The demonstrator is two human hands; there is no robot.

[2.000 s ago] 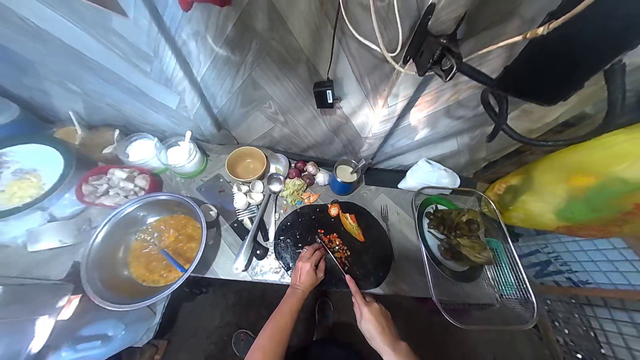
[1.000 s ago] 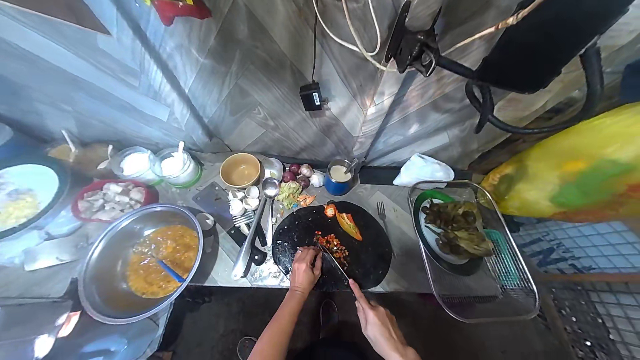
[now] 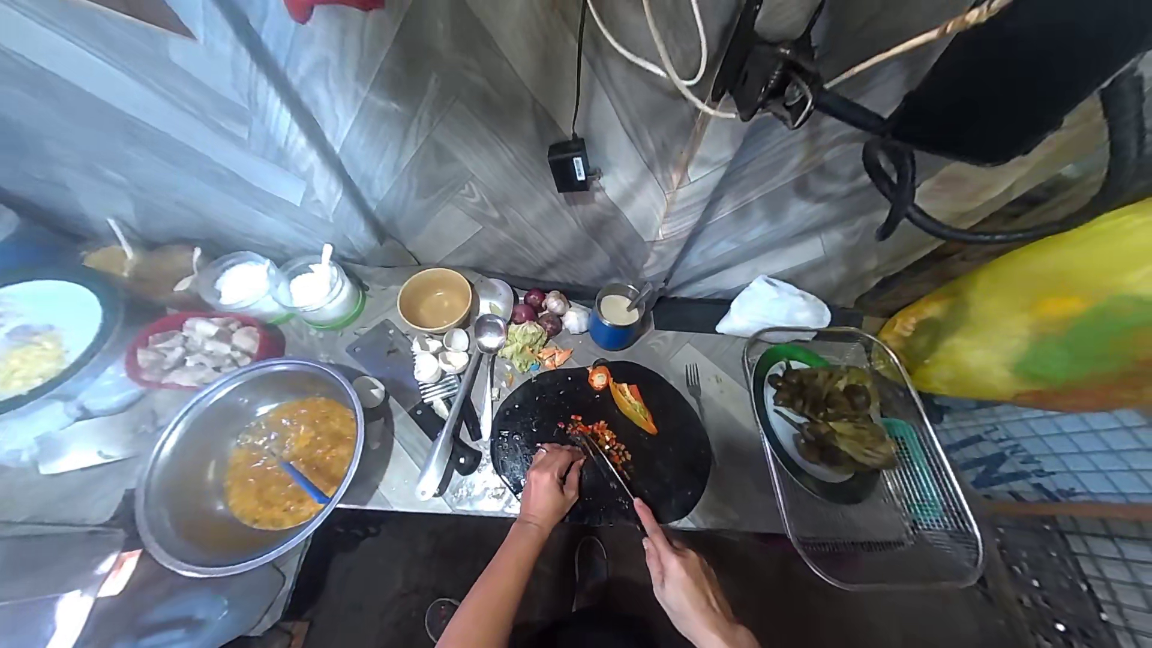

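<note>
On the round black cutting board (image 3: pixel 666 477), my right hand (image 3: pixel 679 571) holds a kitchen knife (image 3: pixel 612 463) by its handle, the blade slanting up and left over a heap of diced red and orange pepper (image 3: pixel 605 436). My left hand (image 3: pixel 551 481) rests with bent fingers on the board, close to the blade's tip; whether it pinches a bit of pepper is hidden. Behind the heap lie an orange-yellow pepper piece (image 3: pixel 633 405) and a smaller pepper end (image 3: pixel 599 377).
At left stands a steel bowl (image 3: pixel 184 468) of orange-yellow liquid with a blue-handled utensil (image 3: pixel 304 482). A ladle (image 3: pixel 459 405), eggshells (image 3: pixel 441 355), onions and garlic (image 3: pixel 544 310) and a blue mug (image 3: pixel 616 333) surround the board. A fork (image 3: pixel 694 387) and wire basket (image 3: pixel 783 504) are at right.
The diced pepper looks more spread out toward the right than two seconds ago. Both hands stay over the board, the knife still in my right hand.
</note>
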